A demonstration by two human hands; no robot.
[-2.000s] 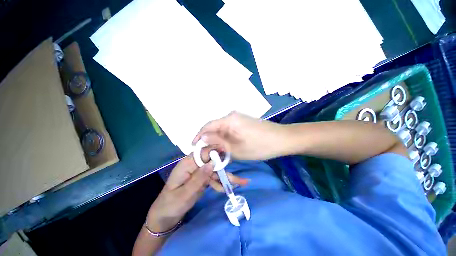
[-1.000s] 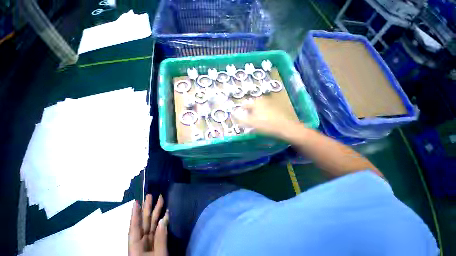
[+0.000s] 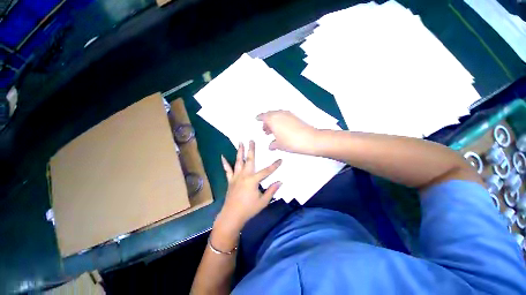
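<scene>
A fanned stack of white sheets [image 3: 242, 92] lies on the dark green bench in front of me. My left hand [image 3: 248, 181] is over its near edge with the fingers spread, and nothing shows in it. My right hand [image 3: 288, 132] is over the middle of the same stack, fingers bent and the index finger stretched out. Whether its fingertips hold something small and thin cannot be told. A second fanned stack of white sheets [image 3: 386, 69] lies further right.
Cardboard sheets [image 3: 121, 178] lie at left on the bench, with ring-ended parts [image 3: 184, 133] showing between them. A green crate [image 3: 484, 129] at right holds rows of white ring-ended parts [image 3: 502, 136]. More cardboard [image 3: 78, 287] shows lower left.
The view has turned from the crates back to the bench. My right hand has moved from the green crate to the sheets. My left hand now lies over the sheets, fingers spread.
</scene>
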